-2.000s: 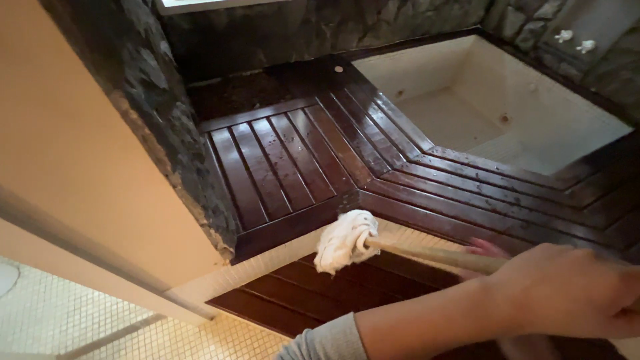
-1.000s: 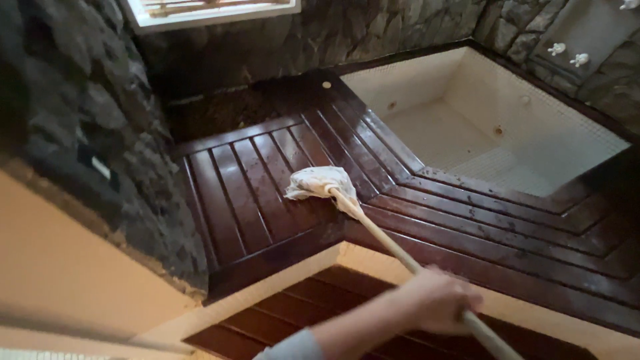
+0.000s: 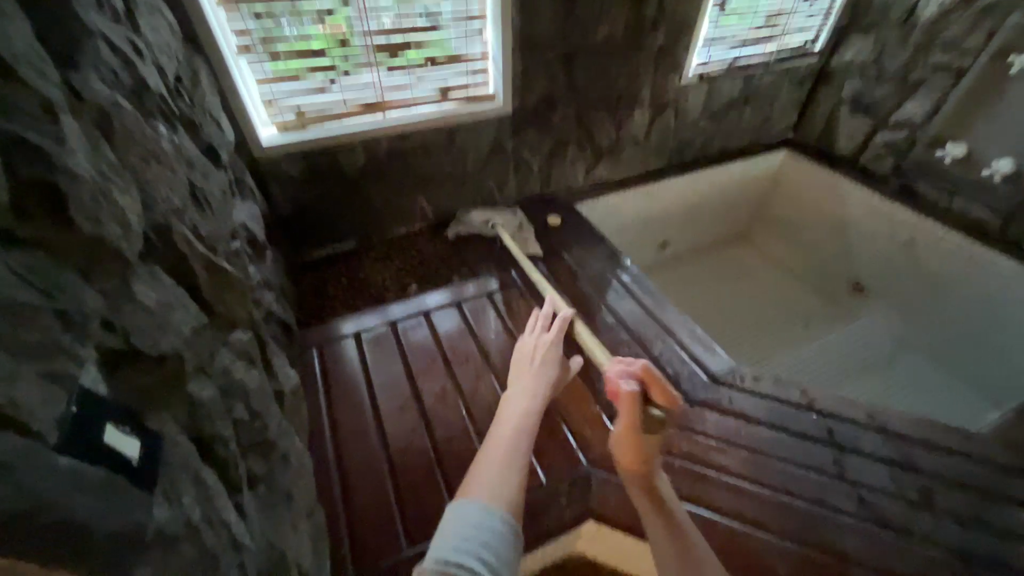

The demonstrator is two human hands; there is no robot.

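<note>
My right hand (image 3: 640,392) is closed around the near end of a pale wooden mop handle (image 3: 588,344). Farther up the shaft, my left hand (image 3: 544,352) lies along its left side, fingers extended against or just beside it, not wrapped around it. The handle leads away to a greyish string or cloth mop head (image 3: 500,224), which rests at the back of the dark wooden deck (image 3: 432,384), near the stone wall. Water drops and shine show on parts of the slats.
A sunken tiled tub (image 3: 768,296) fills the right side, with white taps (image 3: 998,168) beyond it. A rough stone wall (image 3: 184,240) with a dark switch plate (image 3: 112,436) rises at left. Dark soil or debris (image 3: 376,276) lies behind the slats, below a window with blinds (image 3: 368,64).
The mop head has moved from the middle of the deck to its back edge. My left hand, closed on the handle one second ago, has its fingers extended now. The view has shifted toward the windows.
</note>
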